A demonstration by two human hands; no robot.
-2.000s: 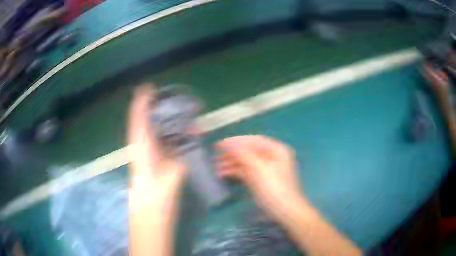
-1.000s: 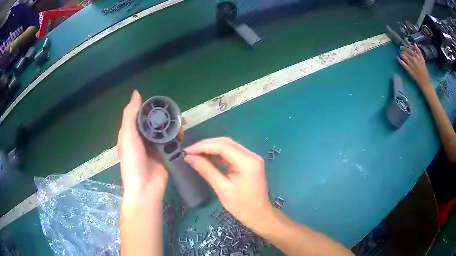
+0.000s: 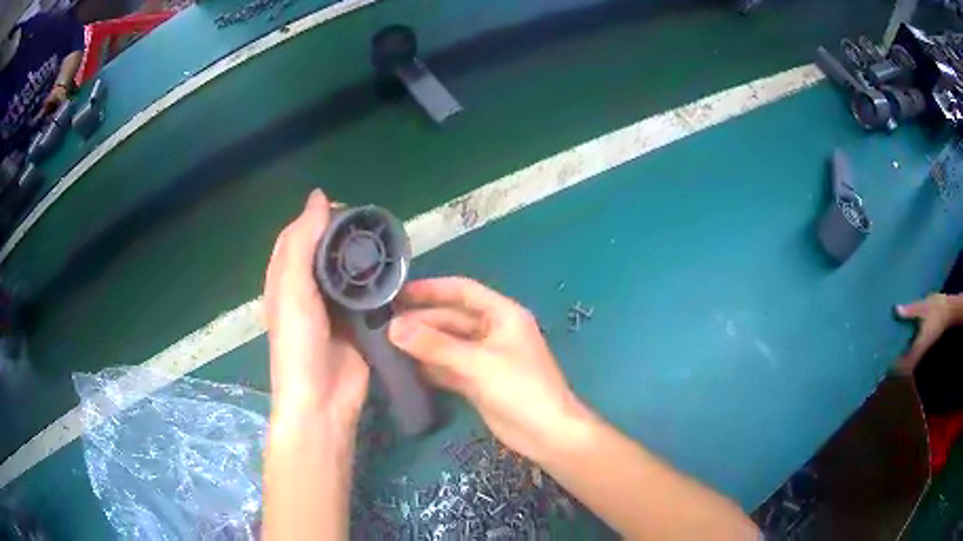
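A grey hair dryer housing (image 3: 393, 365) is held over the bench, its round drum head with spoked ring towards me and its handle slanting down to the right. My left hand (image 3: 306, 317) holds the head and upper handle from the left. My right hand (image 3: 470, 343) has its thumb and fingertips at the handle just below the head, by a dark slot; whether a small clip is between them is hidden. Small grey clips (image 3: 454, 502) lie in a loose pile below the housing, with a few more (image 3: 579, 315) scattered to the right.
A crumpled clear plastic bag (image 3: 174, 454) lies left. Another housing (image 3: 417, 76) is on the dark green belt (image 3: 264, 180) beyond the whitish strip (image 3: 634, 137). One more housing (image 3: 845, 217) lies at the right, near another person's hand (image 3: 929, 322). An open cardboard box (image 3: 866, 465) stands lower right.
The held housing and both my hands have shifted slightly right. My right fingertips now cover more of the slots. The belt housing has moved left. The other person's hand has moved down, off the far parts.
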